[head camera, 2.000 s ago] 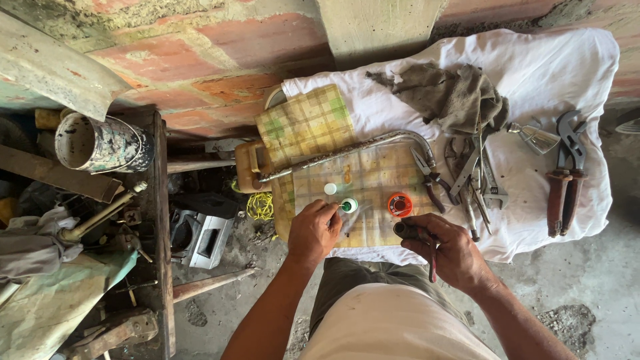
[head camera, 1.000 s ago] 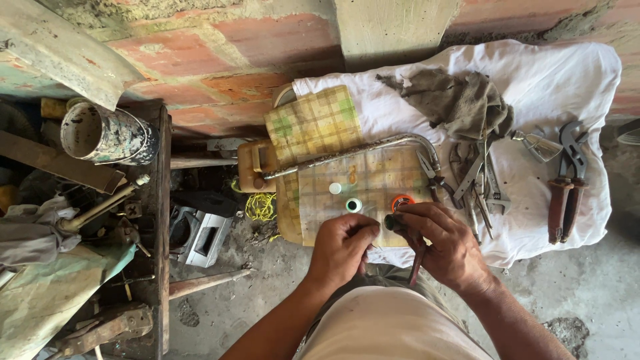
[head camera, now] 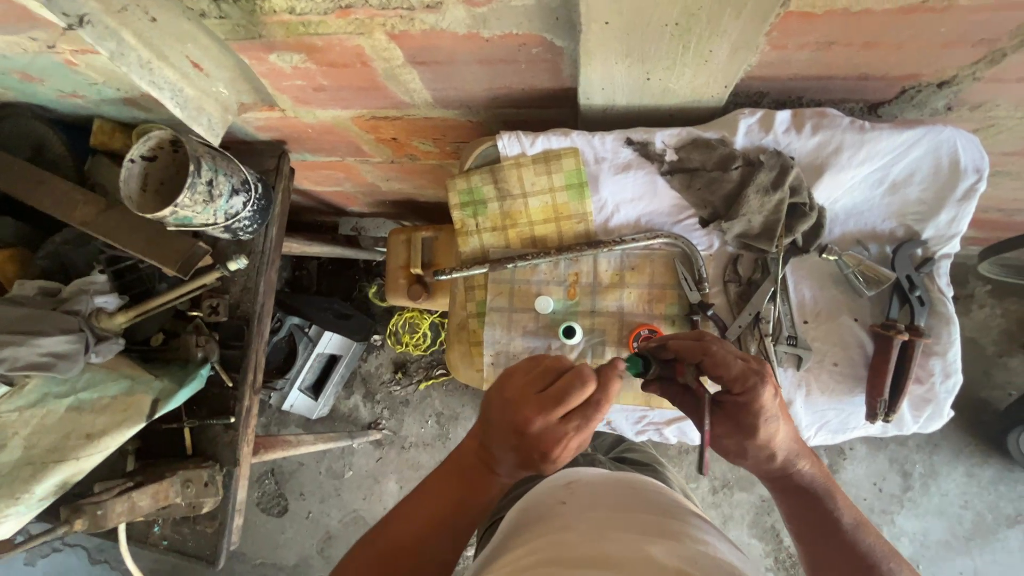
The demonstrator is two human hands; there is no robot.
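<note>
My right hand grips a small dark fitting with a green part at its end, and a thin dark red-handled tool hangs below its fingers. The fingertips of my left hand meet the green part; whether they pinch anything is hidden. Beyond the hands, on a plaid plastic sheet, stand a small open bottle with a white rim and a white cap. An orange-red round roll or tin lies beside my right fingers. A bent metal tube crosses the sheet.
On the white cloth lie a grey rag, an adjustable wrench, other hand tools and water pump pliers. A yellowish plastic jug juts out left. A cluttered wooden bench at left holds a paint-stained bucket.
My left hand has moved away from the small bottle and over to the fitting in my right hand. The green part now shows at the fitting's end.
</note>
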